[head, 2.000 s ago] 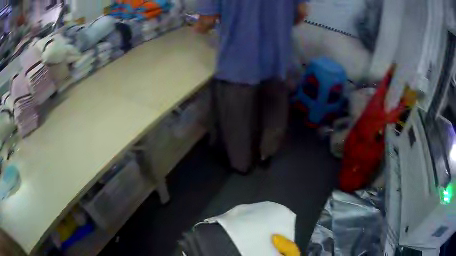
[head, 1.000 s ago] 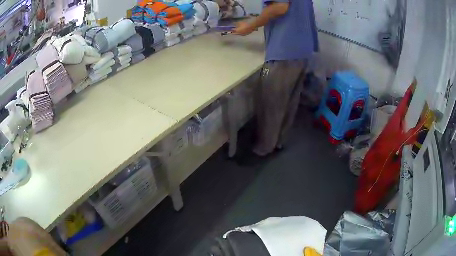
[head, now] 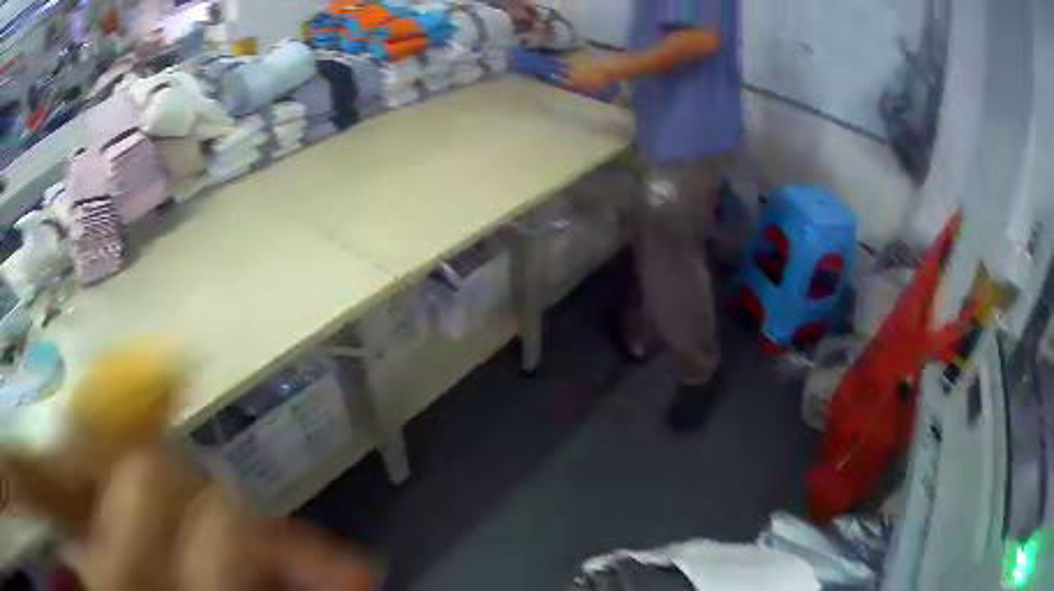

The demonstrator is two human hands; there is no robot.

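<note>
My left hand (head: 191, 496) is large and blurred at the lower left, over the near corner of the table. A yellow cover shows on one finger. Its fingers look apart and I see nothing in them. A white sheet or cloth (head: 740, 568) with a dark, folded-looking edge (head: 630, 568) is cut off by the bottom edge, right of centre. My right hand is not in view, so I cannot tell whether it holds this piece.
A beige table (head: 277, 260) bears bundles (head: 266, 79) along its far side. A person (head: 688, 116) stands at its far end. A blue stool (head: 803, 248), a red bag-like thing (head: 873, 404), silver wrapping (head: 821, 554) and a machine's green light (head: 1022, 562) are at the right.
My left hand has come further into view from the lower left corner. The white piece has sunk lower, and the yellow fingertip on it has left view. The person has shifted slightly to the right.
</note>
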